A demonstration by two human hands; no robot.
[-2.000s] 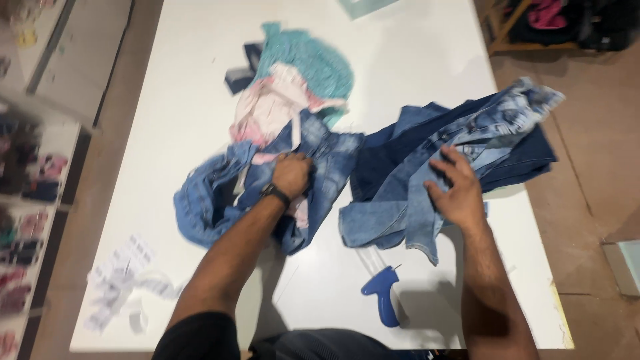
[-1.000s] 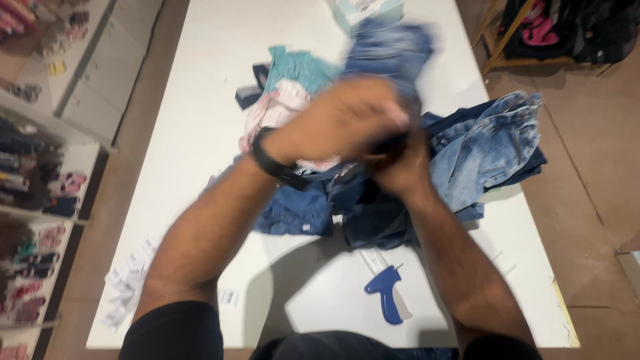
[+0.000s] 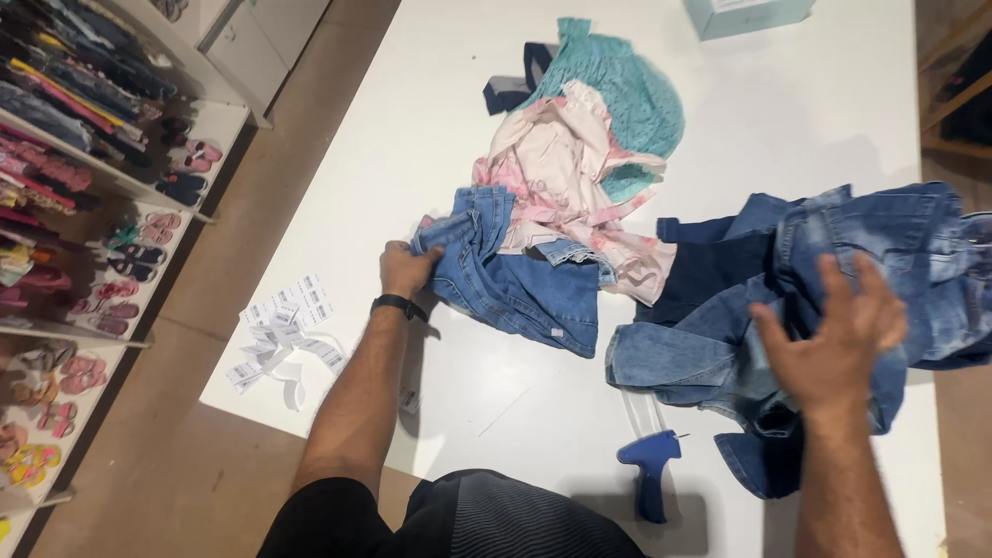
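My left hand (image 3: 409,270) grips the edge of a blue denim garment (image 3: 535,298) on the white table. Over a heap of denim garments (image 3: 845,225) at the right, my right hand (image 3: 837,337) is spread, slightly blurred; whether it touches the cloth I cannot tell. A pale pink garment (image 3: 554,147) lies beyond the left denim, partly over a teal garment (image 3: 647,93), with a navy and grey piece (image 3: 511,89) beside it. Nearer my body, a blue tagging gun (image 3: 652,465) lies below the right heap.
Printed paper tags (image 3: 283,329) lie in loose strips at the white table's (image 3: 380,163) left edge. A light teal box (image 3: 744,19) stands at the far edge. Shelves (image 3: 182,147) with shoes and hanging clothes are to the left, and a wooden rack (image 3: 957,101) is at the far right.
Both hands were together over the middle of the table a second ago; now they are apart, left and right. Faded jeans seen near the box then are no longer there. The view has shifted.
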